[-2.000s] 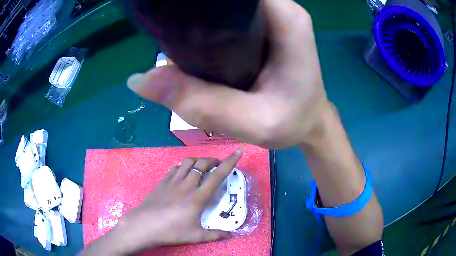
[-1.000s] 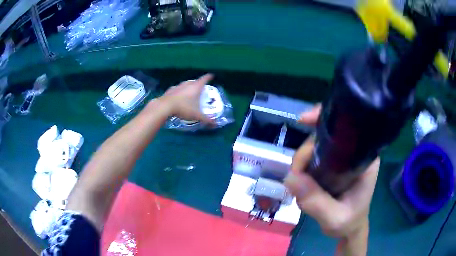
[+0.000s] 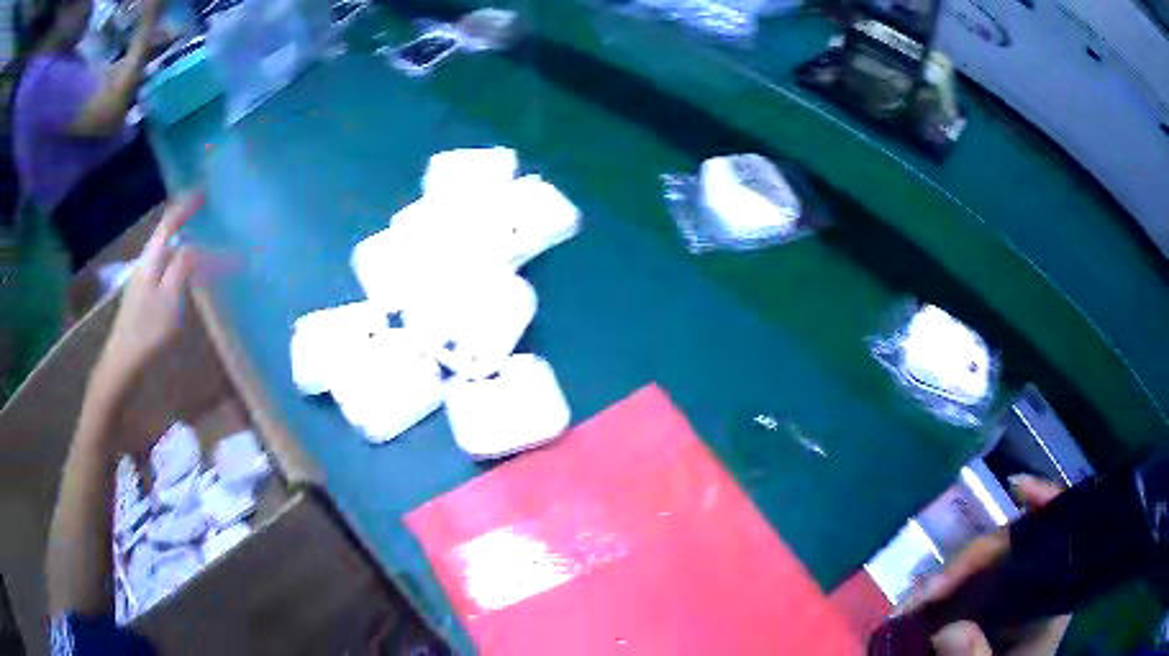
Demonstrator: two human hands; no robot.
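Observation:
My left hand (image 3: 151, 297), blurred, is raised over the far part of the brown carton (image 3: 263, 385) at the left; its fingers look apart and I see nothing in it. White housing shells (image 3: 442, 276) lie in a loose pile on the green bench, left of the red mat (image 3: 641, 538). More white shells (image 3: 192, 500) fill the carton. My right hand (image 3: 981, 602), partly cut off at the lower right, is closed around the thick black electric screwdriver (image 3: 1077, 551). Its tip is not visible.
Two bagged white units (image 3: 750, 196) (image 3: 949, 356) lie along the far bench. The screw feeder (image 3: 942, 525) stands lower right, partly behind the right hand. Clear bags (image 3: 276, 51) lie upper left. A person in purple (image 3: 58, 109) is beyond the carton. A dark device (image 3: 885, 77) sits upper right.
The view has swung left, bringing the carton in. My left hand has left the bagged unit on the far bench and moved over the carton. My right hand still holds the screwdriver.

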